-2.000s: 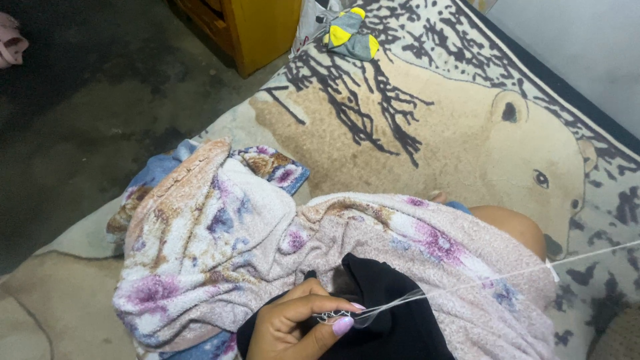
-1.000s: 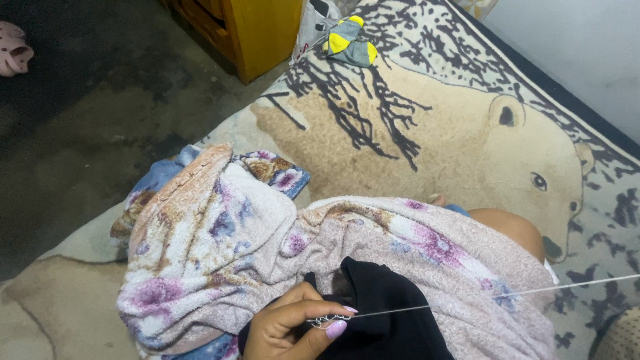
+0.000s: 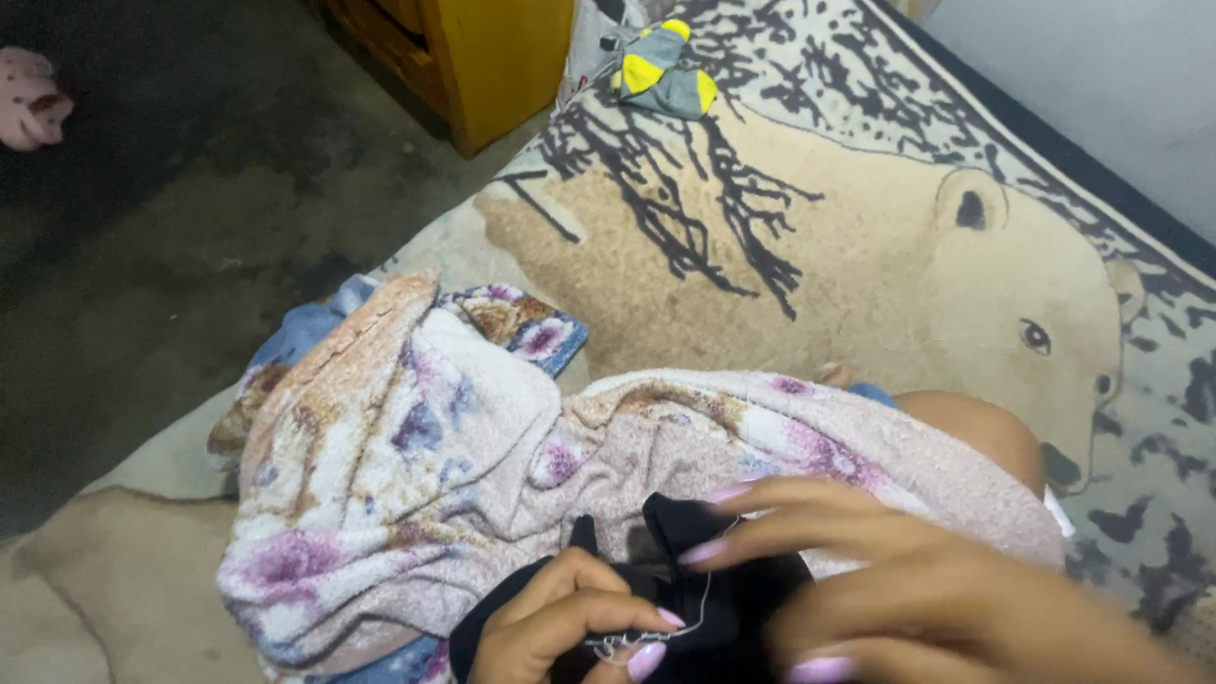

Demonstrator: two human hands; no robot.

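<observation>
My left hand, at the bottom centre, pinches a small looped piece of white thread between thumb and index finger, over a black cloth. From the loops a strand curves up to the fingers of my right hand, which is blurred and hovers over the black cloth's right side. Whether the right fingertips grip the strand is not clear. Any hook or needle in the loops is too small to tell. Beneath lies a floral towel-like cloth, draped across my lap.
A bear-patterned blanket spreads under everything. Grey and yellow socks lie at its far edge, by a plastic bag and a yellow-brown wooden cabinet. A pink clog rests on the dark floor. A pale wall stands at the right.
My right hand has come into view from the right. The thread ran taut to the right edge earlier; now it curves slackly between the hands. The left hand stays at the black cloth.
</observation>
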